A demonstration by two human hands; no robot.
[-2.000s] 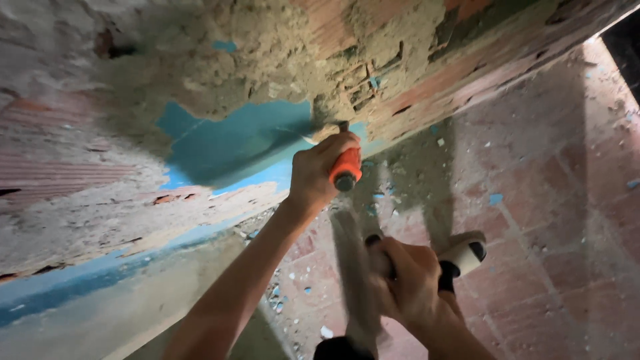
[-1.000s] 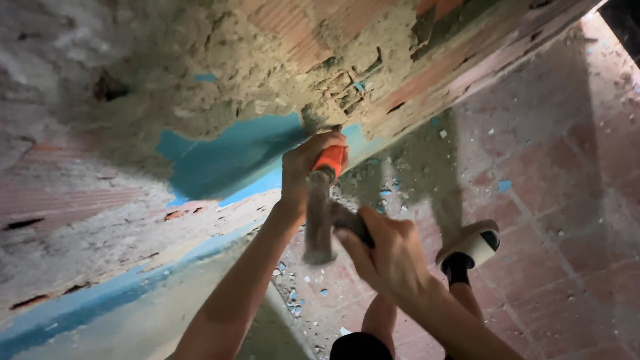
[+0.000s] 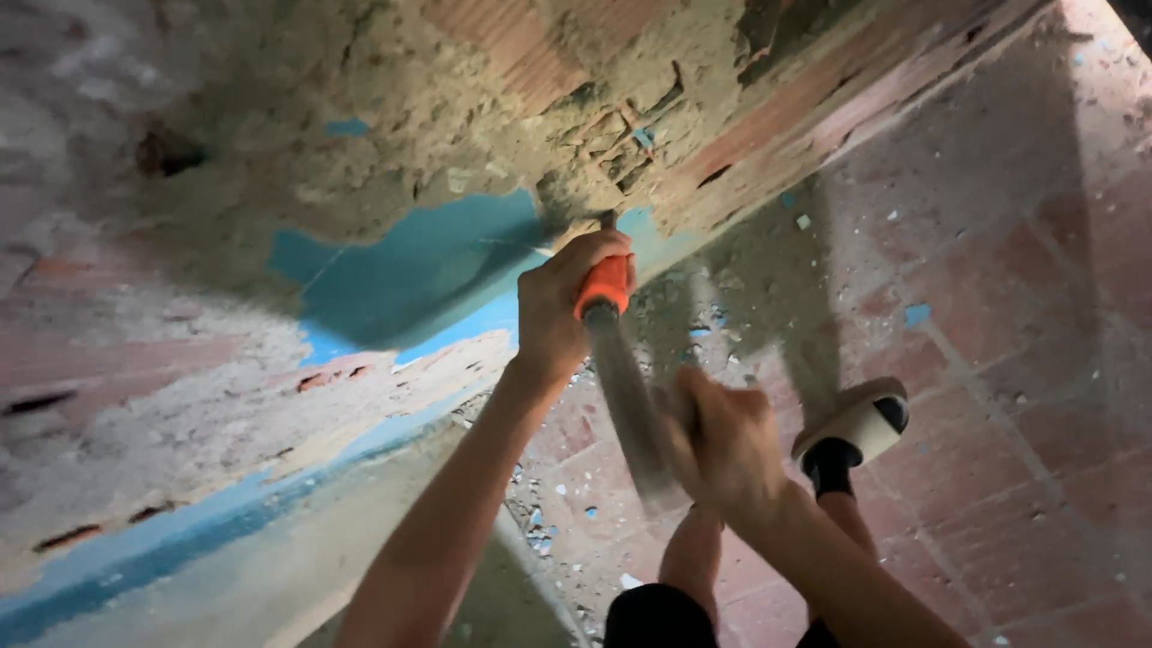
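My left hand grips the orange handle of a chisel, whose metal tip meets the wall near the edge of a blue painted patch. Around that patch the wall is rough plaster with exposed red brick. My right hand is closed on a hammer, its handle mostly hidden by my fingers. The motion-blurred hammer head is at the butt end of the chisel handle; whether they touch is unclear.
Red floor tiles lie below and to the right, strewn with plaster and blue paint chips. My foot in a light slipper stands on them. A pale wall section with a blue band is at the lower left.
The hammer and my right hand have shifted between frames, while my left hand keeps the chisel at about the same place on the wall.
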